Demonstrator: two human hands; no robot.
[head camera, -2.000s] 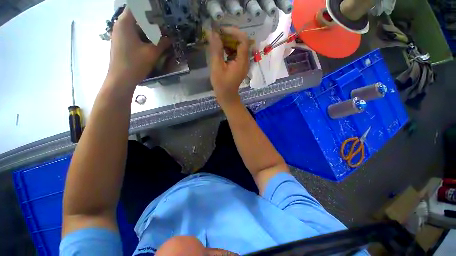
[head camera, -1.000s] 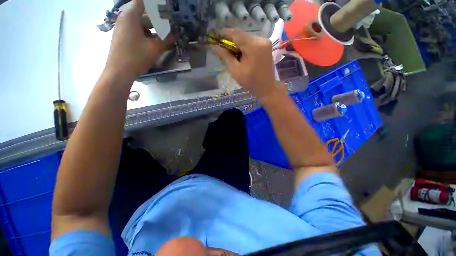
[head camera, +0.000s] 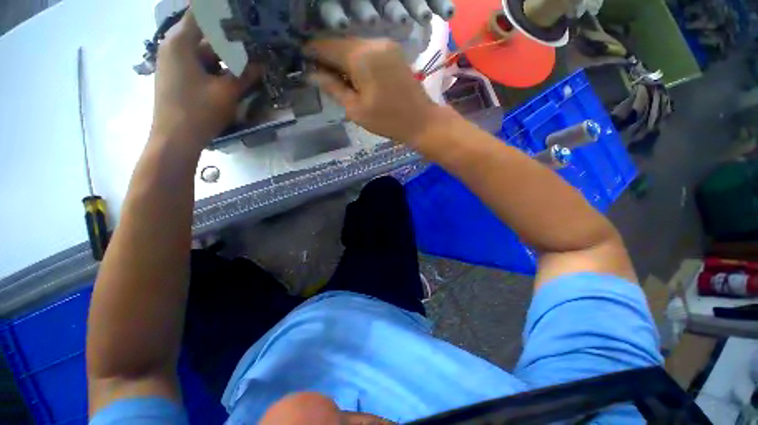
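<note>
The sewing machine head, with a row of round white tension knobs (head camera: 364, 12), stands at the top of the view. My left hand (head camera: 195, 87) reaches in at the left side of the head, its fingertips partly hidden behind the pale guard (head camera: 220, 33). My right hand (head camera: 370, 83) is at the right of the needle bar and presser foot area (head camera: 278, 79), fingers bent toward it and slightly blurred. The yellow-handled short screwdriver does not show; whether it is inside my right hand cannot be told. The flat metal bed (head camera: 320, 141) lies below.
A long screwdriver (head camera: 95, 226) lies on the white table (head camera: 41, 124) at left. A grey parts tray (head camera: 472, 91), an orange-red disc (head camera: 519, 62) and a blue crate (head camera: 465, 216) with two spools (head camera: 573, 134) are at right. Another blue crate (head camera: 50, 340) is below left.
My right hand has come in closer to the needle area, its palm turned over, and the yellow screwdriver handle no longer shows. My left hand stays at the head's left side. The view has shifted slightly.
</note>
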